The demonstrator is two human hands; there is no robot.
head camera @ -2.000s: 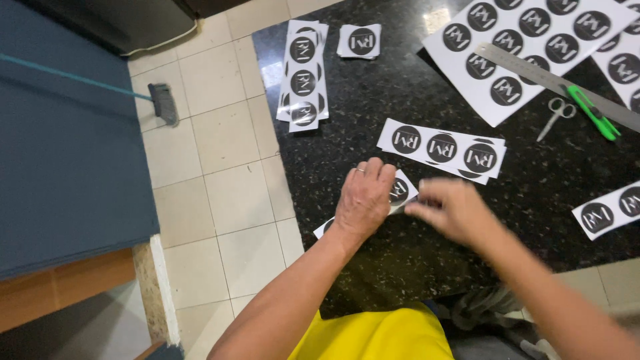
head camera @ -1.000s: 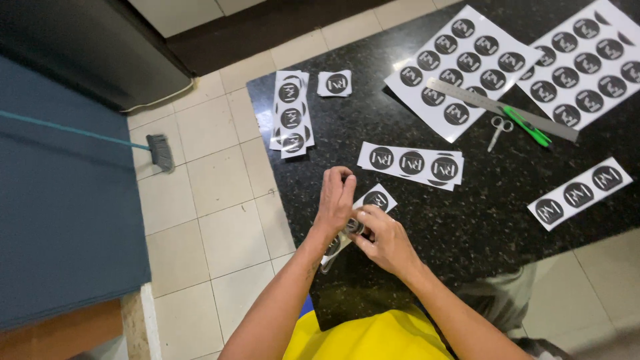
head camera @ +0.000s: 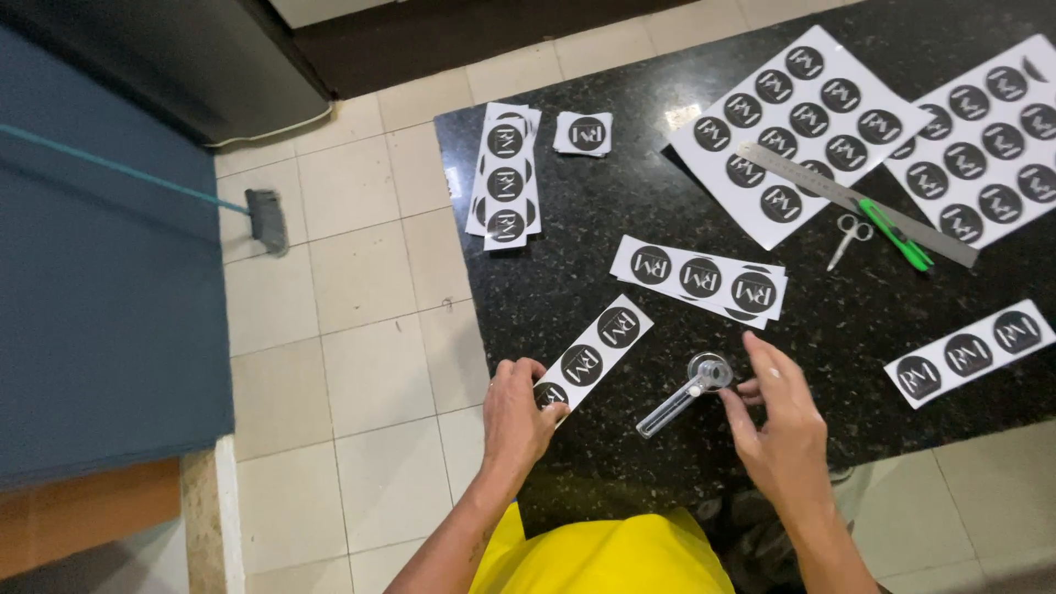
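My left hand point(head camera: 521, 412) grips the lower end of a white strip of round black stickers point(head camera: 599, 346), its thumb over the lowest circle. To the right, a clear plastic rotary circle cutter point(head camera: 685, 396) lies on the black speckled stone counter point(head camera: 627, 470). Just beside its round head, my right hand point(head camera: 775, 412) is held with fingers apart and nothing in them. Above the cutter is a small stack of sticker strips point(head camera: 700, 279). More strips point(head camera: 505, 177) are stacked at the counter's left end, next to a small pile of square-cut stickers point(head camera: 584, 134).
Large sticker sheets point(head camera: 796, 132) point(head camera: 982, 148) lie at the upper right, under a steel ruler point(head camera: 858, 202). Near it are small scissors point(head camera: 850, 239) and a green utility knife point(head camera: 896, 235). Another strip point(head camera: 967, 355) lies at the right. A broom point(head camera: 266, 221) stands on the tiled floor.
My hands were close together over the strip and have moved apart. The cutter, partly hidden between them a second ago, now lies on the counter, let go by my right hand.
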